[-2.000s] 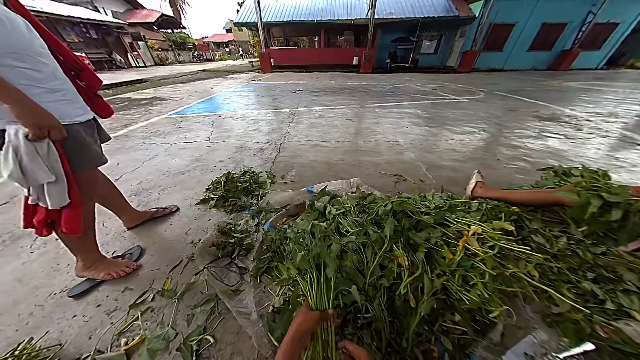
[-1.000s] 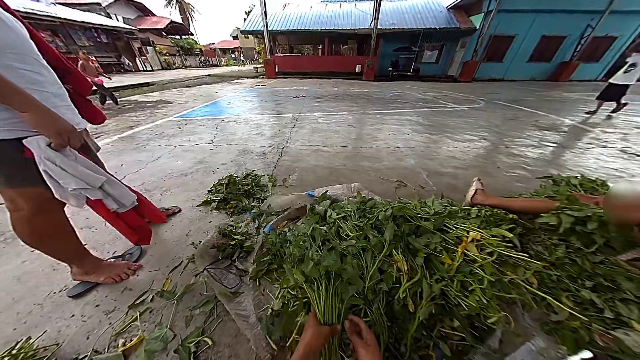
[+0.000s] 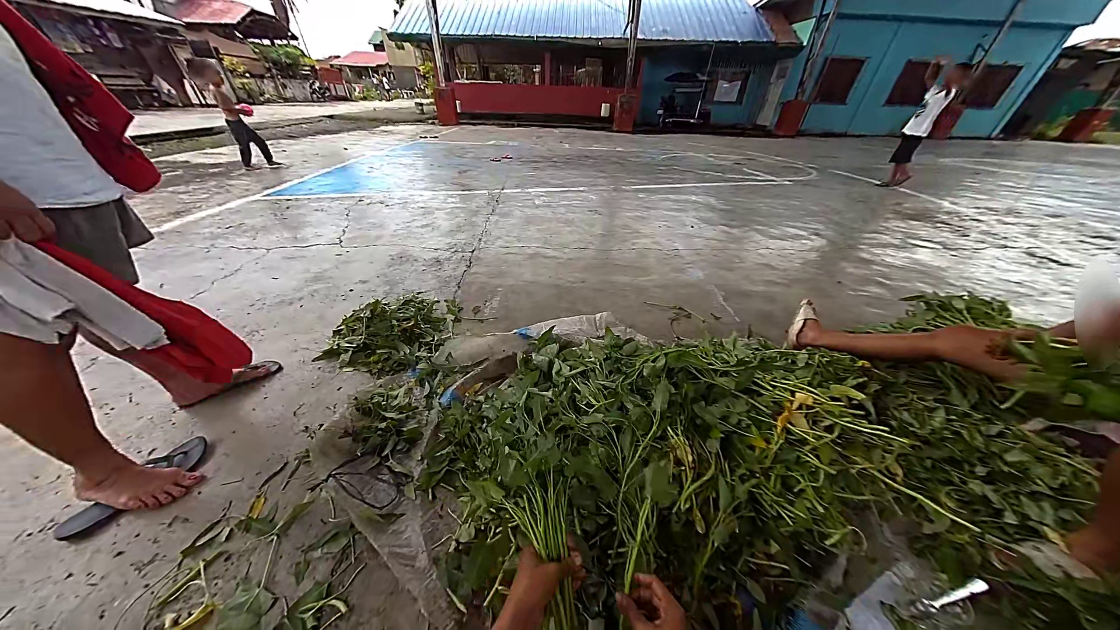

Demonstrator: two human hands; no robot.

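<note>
My left hand (image 3: 541,577) is closed round a bunch of leafy green stems (image 3: 544,516) at the lower middle of the head view. Just right of it, my right hand (image 3: 649,604) pinches a thin green stem (image 3: 640,538) near its lower end. Both hands are at the near edge of a large heap of leafy greens (image 3: 682,411), with some yellowed leaves (image 3: 794,409) in it. The bottom edge of the frame cuts off the lower part of my right hand.
A smaller pile of greens (image 3: 391,332) lies beyond a plastic sheet (image 3: 394,542). On the left stands a person in flip-flops (image 3: 179,459) holding cloths (image 3: 188,337). At right, another person's leg (image 3: 910,342) stretches across the heap. Two people are farther off on the court.
My right hand has moved slightly away from my left hand, with a stem in it. A person at far left and one at right now show on the court; neither showed two seconds ago.
</note>
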